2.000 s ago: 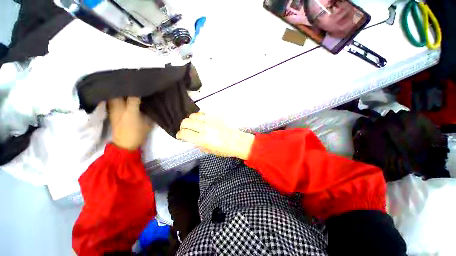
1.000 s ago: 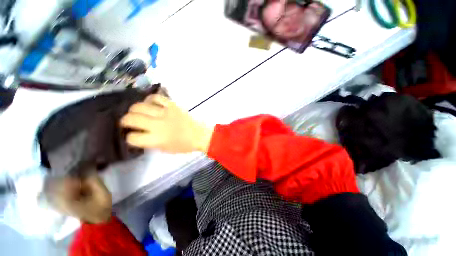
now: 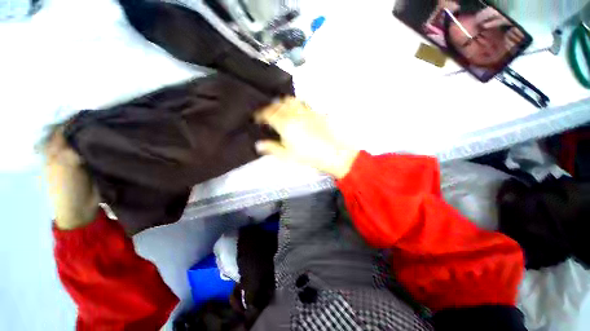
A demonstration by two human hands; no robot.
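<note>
A dark brown fabric piece [image 3: 174, 129] is spread between my hands across the table's front edge, with a strip of it running up beside the machine. My left hand [image 3: 68, 174] grips its far left end and is blurred. My right hand [image 3: 301, 132] is at its right end, near the machine, with the thumb and fingertips on the cloth. The sewing machine's metal parts [image 3: 284, 35] show at the top, partly cut off; the needle cannot be made out. Pale cloth [image 3: 84, 58] lies at the left.
A phone [image 3: 472, 39] lies at upper right beside a cardboard scrap [image 3: 431, 55] and a slim black tool [image 3: 524, 87]. Green scissor loops [image 3: 579, 55] are cut off at the right. A tape rule [image 3: 517, 132] lines the table edge. Dark cloth [image 3: 546, 216] and white bags lie below right.
The dark fabric is now stretched wider, with my left hand farther left and higher than a second ago. The camera view has shifted, so the table items appear farther right.
</note>
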